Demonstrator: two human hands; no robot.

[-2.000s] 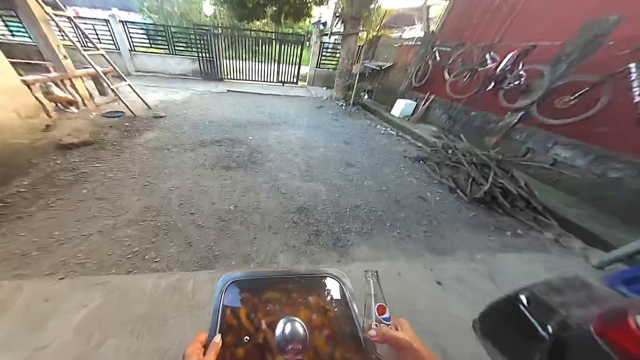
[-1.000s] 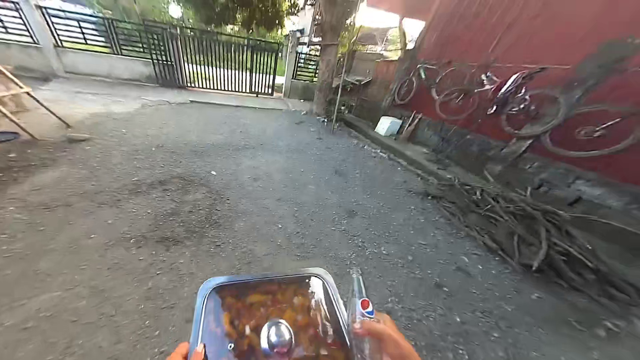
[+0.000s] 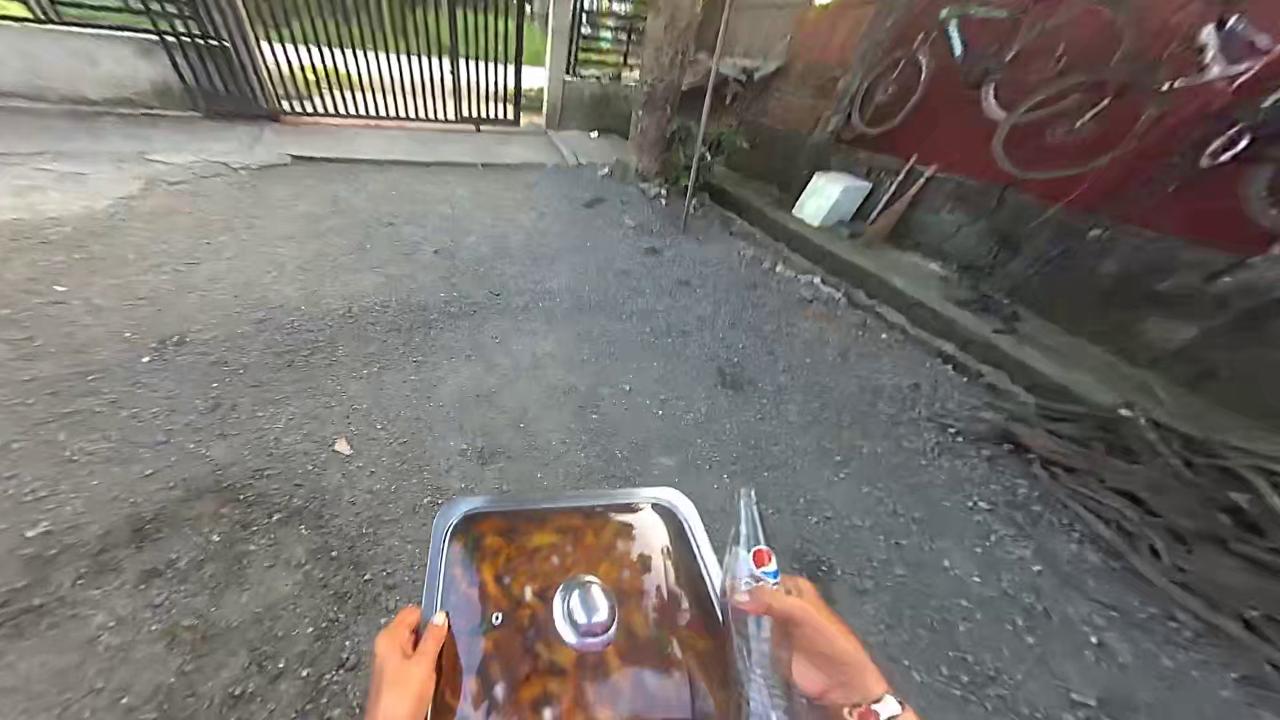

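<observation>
A rectangular metal food tray [image 3: 437, 540] with a clear lid and a round metal knob [image 3: 585, 612] is at the bottom centre; brownish-orange food shows through the lid. My left hand [image 3: 405, 660] grips the tray's left edge, thumb on the rim. My right hand [image 3: 815, 640] is closed around an upright, clear glass Pepsi bottle [image 3: 752, 570] beside the tray's right edge. Whether its hidden fingers also support the tray, I cannot tell. A band with a white and red part is on the right wrist.
Gravel ground [image 3: 560, 330] lies ahead, up to a concrete strip and a black metal gate [image 3: 390, 60]. Along the right run a low concrete curb [image 3: 860, 270] and a pile of branches [image 3: 1160, 500]. A white box [image 3: 831, 198], a thin pole [image 3: 706, 115] and a tree trunk [image 3: 660, 90] stand farther off. Bicycles hang on the red wall.
The view has moved forward over the gravel, closer to the gate and white box. Both hands keep their hold, on the tray and the bottle. The red and black object at the lower right has left view.
</observation>
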